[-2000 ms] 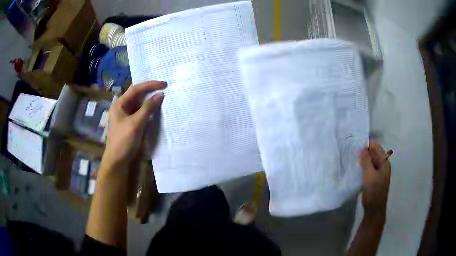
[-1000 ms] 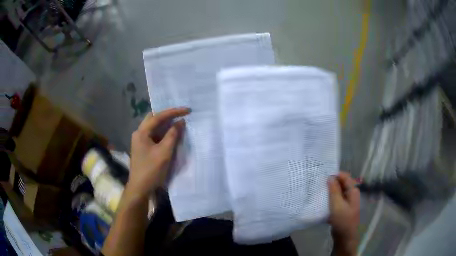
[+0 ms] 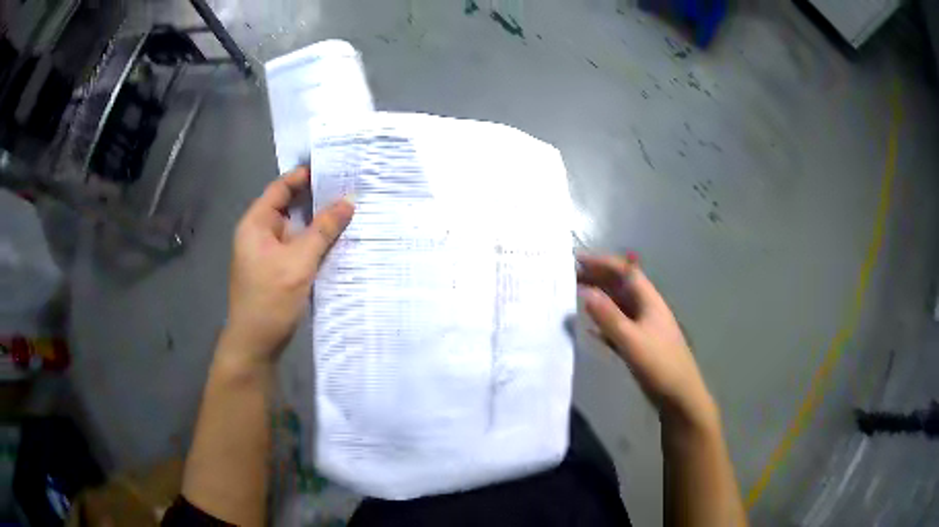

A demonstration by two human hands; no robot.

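Note:
A printed list point(image 3: 443, 309) with dense rows faces me in the middle of the view. A second white sheet point(image 3: 314, 93) sticks out behind it at the upper left. My left hand point(image 3: 288, 257) grips both sheets at their left edge, thumb on the front. My right hand point(image 3: 638, 329) is at the right edge of the front sheet, fingers curled; a small red tip, perhaps of a pen point(image 3: 632, 257), shows at its fingers. Whether these fingers touch the sheet is unclear.
Below is a grey floor point(image 3: 700, 134) with a yellow line point(image 3: 875, 247) on the right. Dark metal frames point(image 3: 134, 113) stand at the upper left. A blue object point(image 3: 700, 15) is at the top. A brown box point(image 3: 134, 499) is at the lower left.
The two sheets, held apart before, now overlap, the front one further left. My left hand holds them together. My right hand has moved up and left. The view has turned to open floor.

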